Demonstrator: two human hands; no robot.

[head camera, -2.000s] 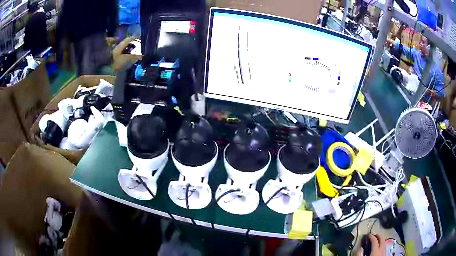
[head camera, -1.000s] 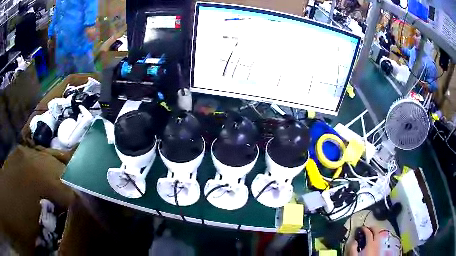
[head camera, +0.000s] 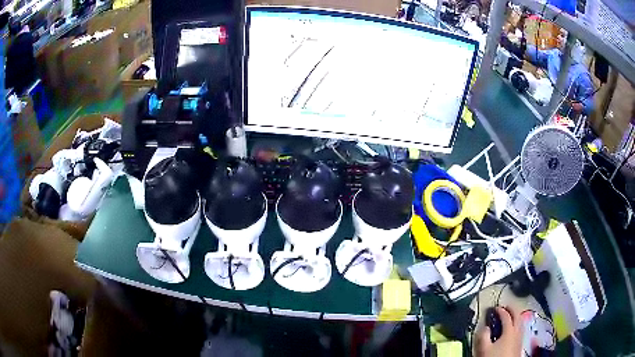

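My right hand [head camera: 503,339] is at the lower right, partly cut off by the bottom edge, resting on a small black computer mouse [head camera: 494,323] on a pale mouse pad [head camera: 526,312]. My left hand is not in the picture. Four PTZ dome cameras with black heads and white bodies stand in a row: the leftmost camera [head camera: 171,199], the second [head camera: 236,206], the third [head camera: 308,206] and the rightmost [head camera: 381,202]. Thin black leads run from their white bases over the bench edge. The monitor [head camera: 355,80] behind them shows a bright, mostly white picture with dark lines.
The green bench [head camera: 111,237] has a carton of cameras [head camera: 87,185] at its left. A black label printer [head camera: 167,122] stands behind. Yellow tape [head camera: 444,203], sticky notes [head camera: 395,298], tangled cables, a white power strip [head camera: 459,277] and a fan [head camera: 552,160] are at right. A person in blue [head camera: 578,80] is beyond.
The view has shifted, so the bench things sit further left in the picture. The monitor picture has changed. A blue-clothed person has moved to the left edge. My right hand stays on the mouse.
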